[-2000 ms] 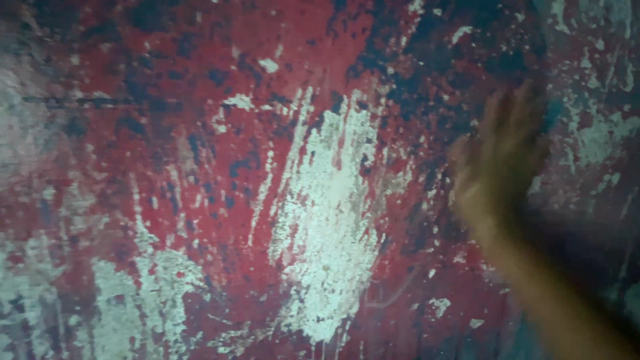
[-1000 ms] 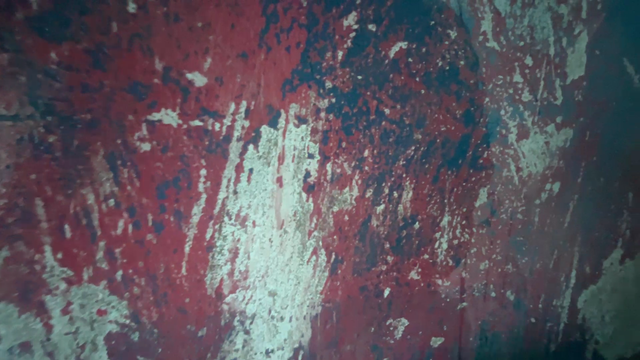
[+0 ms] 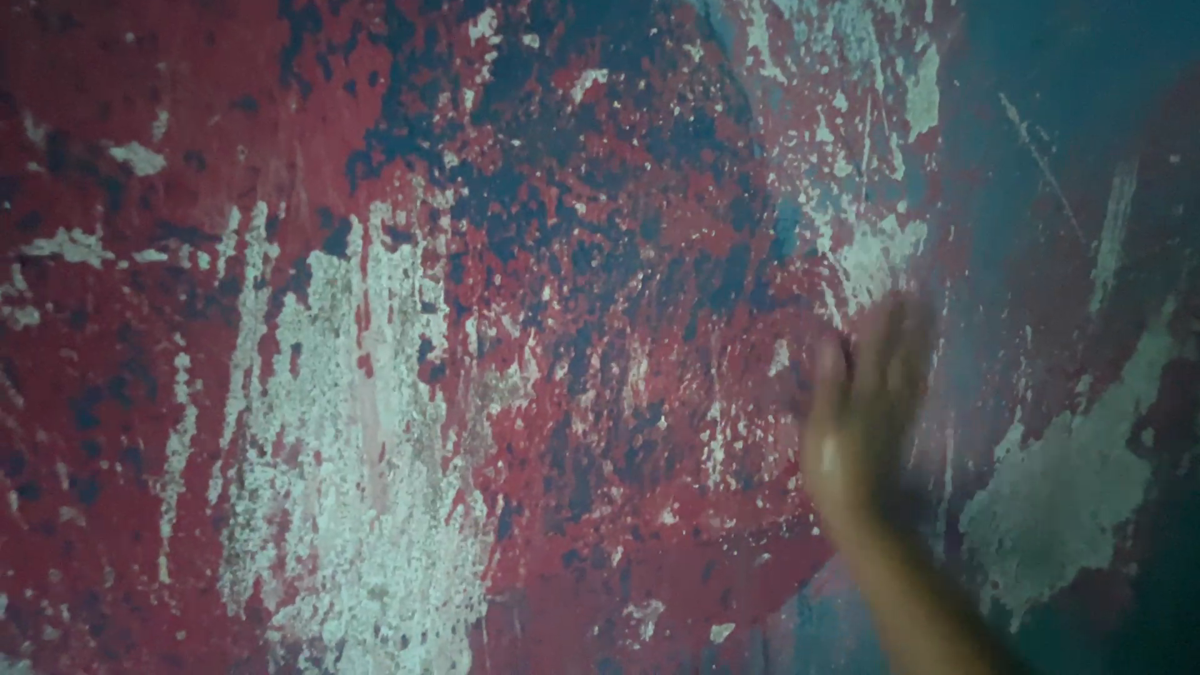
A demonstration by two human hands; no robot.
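Note:
A wall (image 3: pixel 637 562) with worn red and blue paint fills the head view. Pale bare patches show through it, the largest (image 3: pixel 375 506) left of centre. My right hand (image 3: pixel 867 412) is at the right of the view, blurred, its back towards me and its fingers pointing up. It lies over or close to the wall, just below a smaller pale patch (image 3: pixel 877 258); whether the palm touches the surface cannot be told. No object shows in it. My left hand is out of view.
Toward the right edge the wall turns blue-green and darker, with a grey bare patch (image 3: pixel 1059 506) and thin scratches. Flaked spots and streaks are scattered over the red paint at the left.
My right hand, in view two seconds ago and out of view one second ago, is back in view, lower on the wall. The view has shifted to the right.

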